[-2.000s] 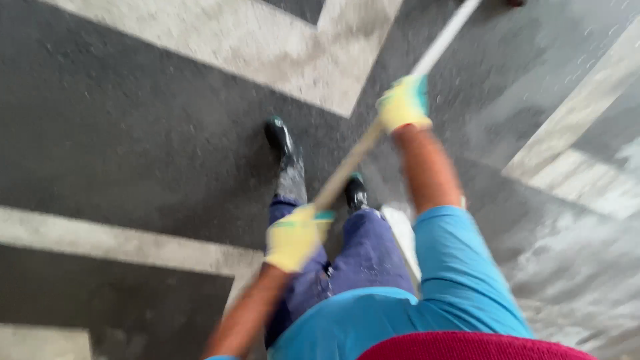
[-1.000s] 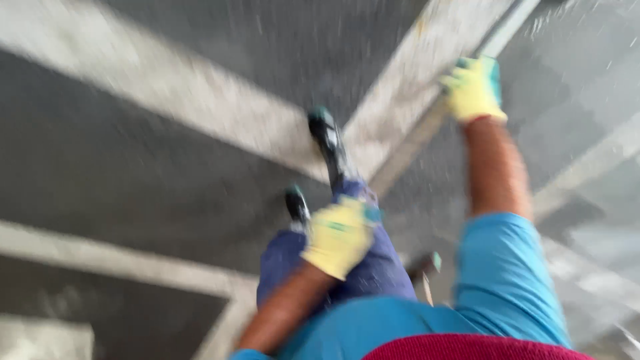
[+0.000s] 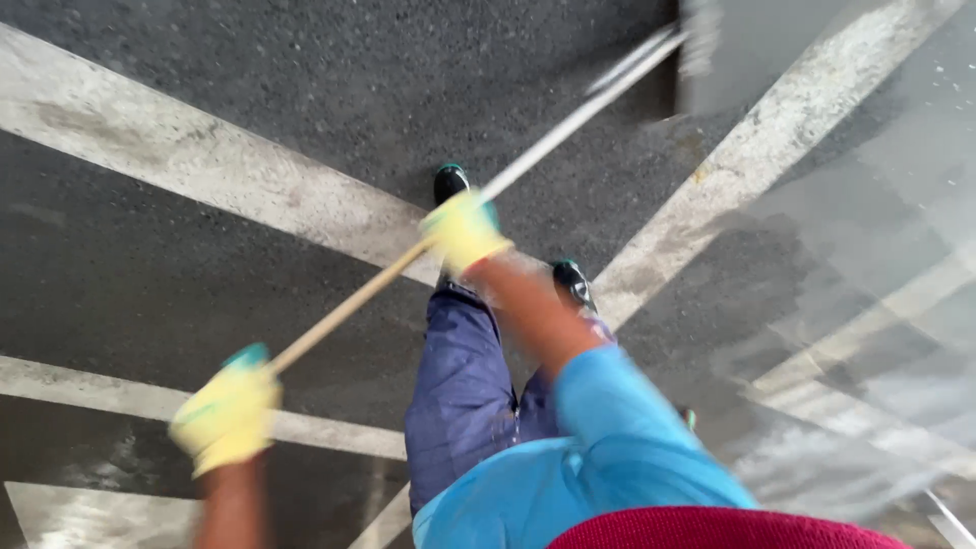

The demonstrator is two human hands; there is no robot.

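A long pole point(image 3: 351, 305), wood-coloured at the near end and white farther out, runs from lower left to upper right. My left hand point(image 3: 227, 412), in a yellow and green glove, is shut around its near end. Farther up, my right hand point(image 3: 467, 229), gloved alike and blurred, grips the pole near its middle. At the pole's far end a wide dark-edged head point(image 3: 672, 72) rests at the edge of grey water on the floor; its exact kind is not clear.
Dark wet floor carries broad white painted lines point(image 3: 305, 200). Grey water point(image 3: 862, 229) spreads on the right. My black boots point(image 3: 451, 181) stand near the middle. A white bar-like thing point(image 3: 949, 518) shows at the lower right edge.
Both hands have moved left in view since a second ago, still on the pole. The pole's far end has come into view at the upper right. The view has shifted over the floor.
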